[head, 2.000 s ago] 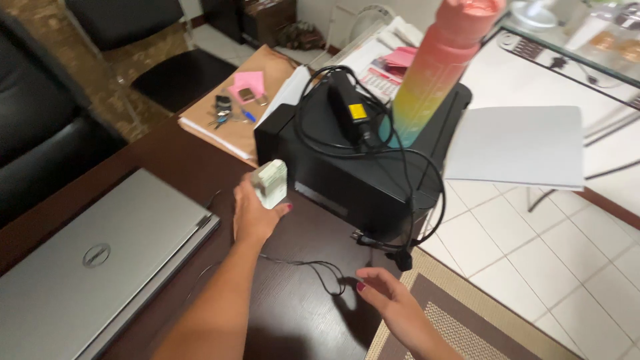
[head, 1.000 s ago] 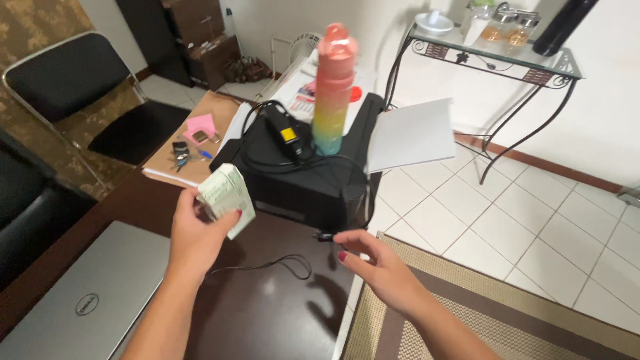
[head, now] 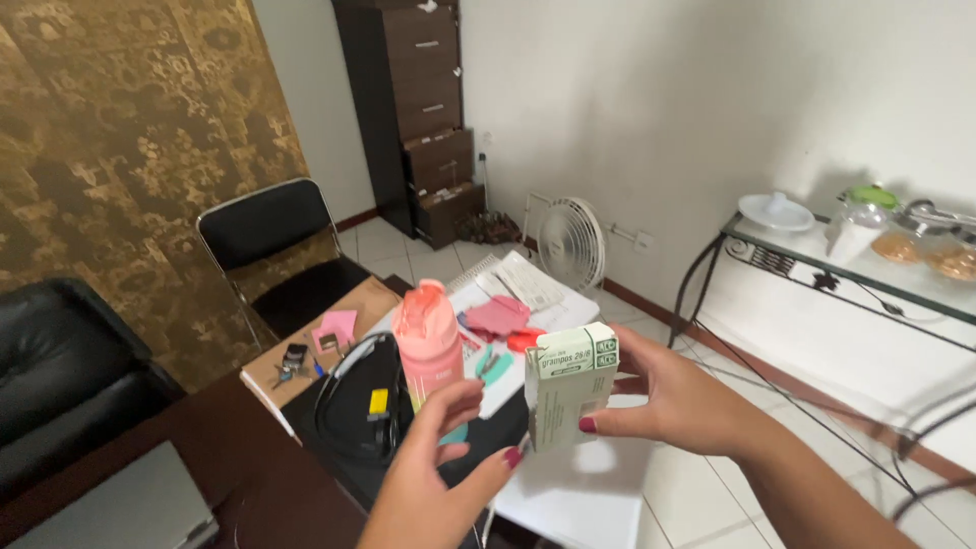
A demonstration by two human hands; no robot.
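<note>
A small pale green and white cardboard box of staples [head: 568,389] is upright in my right hand [head: 648,389], thumb on its near face and fingers behind. My left hand [head: 450,465] is to the left of the box with fingers apart, holding nothing. Just beyond it stands a pink water bottle [head: 428,343], its lower part partly hidden by my fingers. Left of the bottle, a coiled black cable [head: 328,396] with a yellow label lies on a black device. Pliers with teal handles [head: 496,368] and a red object [head: 524,339] rest on papers behind the box.
A silver laptop [head: 114,503] lies on the dark wooden desk [head: 282,496]. Keys [head: 293,362] and pink paper [head: 334,329] are on a brown folder. Beyond are a black chair [head: 267,229], a white fan [head: 568,242] and a glass-topped side table [head: 862,274] with jars.
The box was in my left hand and is now in my right. My right hand has left the cable by the desk edge. The view has swung up toward the wall and cabinet.
</note>
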